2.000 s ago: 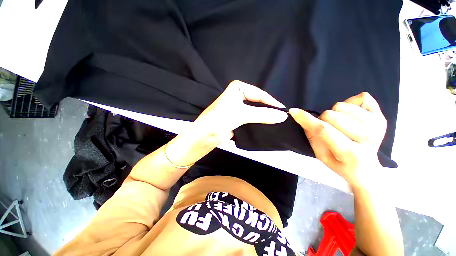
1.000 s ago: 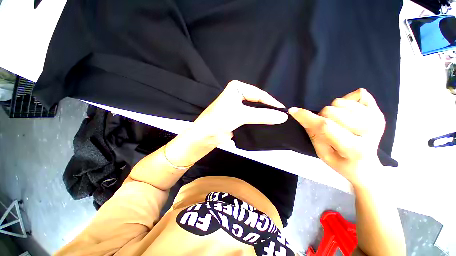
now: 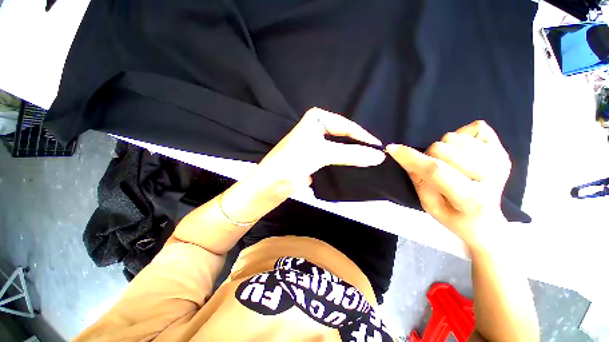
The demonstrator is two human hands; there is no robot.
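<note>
A large black garment (image 3: 334, 60) lies over the white table, with folds at its left and its near edge towards me. My left hand (image 3: 317, 150), with a thin bracelet on the wrist, pinches the doubled hem edge between thumb and forefinger. My right hand (image 3: 461, 174) meets it fingertip to fingertip at the same spot, with its other fingers curled. The cloth hangs in a flap below the hands. A needle and thread cannot be made out at the fingertips.
A phone with a blue screen (image 3: 579, 48) lies on the white table (image 3: 561, 143) at upper right, with dark snips (image 3: 591, 189) below it. A red stool (image 3: 449, 314) stands at lower right. Dark cloth (image 3: 123, 214) is heaped below the table edge; a black crate (image 3: 43, 133) is at left.
My right hand has shifted very slightly to the left, its fingers still at the pinch point. My left hand and the garment look unchanged.
</note>
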